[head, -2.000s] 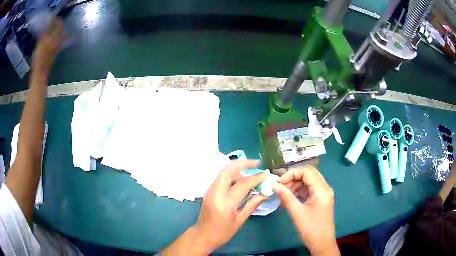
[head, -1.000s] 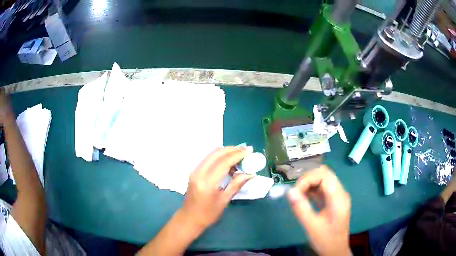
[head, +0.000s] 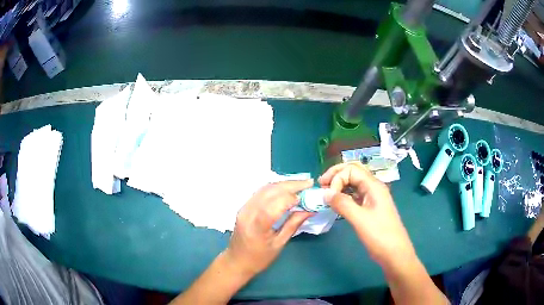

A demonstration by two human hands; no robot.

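My left hand (head: 265, 220) holds a handheld fan (head: 310, 200) low in front of the press. Its round head shows between my fingers, with a pale disc over its face. White sleeve material (head: 317, 223) hangs around and below it; the handle is hidden. The fingertips of my right hand (head: 364, 205) are at the disc's right edge; whether they grip anything is hidden. A stack of flat white sleeves (head: 209, 155) lies left of my hands.
A green hand press (head: 349, 134) stands behind my right hand, its silver fixture (head: 388, 173) partly covered. Several turquoise fans (head: 438, 170) and small dark parts (head: 537, 170) lie right. Another white stack (head: 39, 179) lies far left. People sit on both sides; cartons (head: 46, 53) lie beyond.
My right hand has moved left and up, back to the disc. The neighbour's arm at the left has withdrawn from the bench. The cartons at the back left have shifted.
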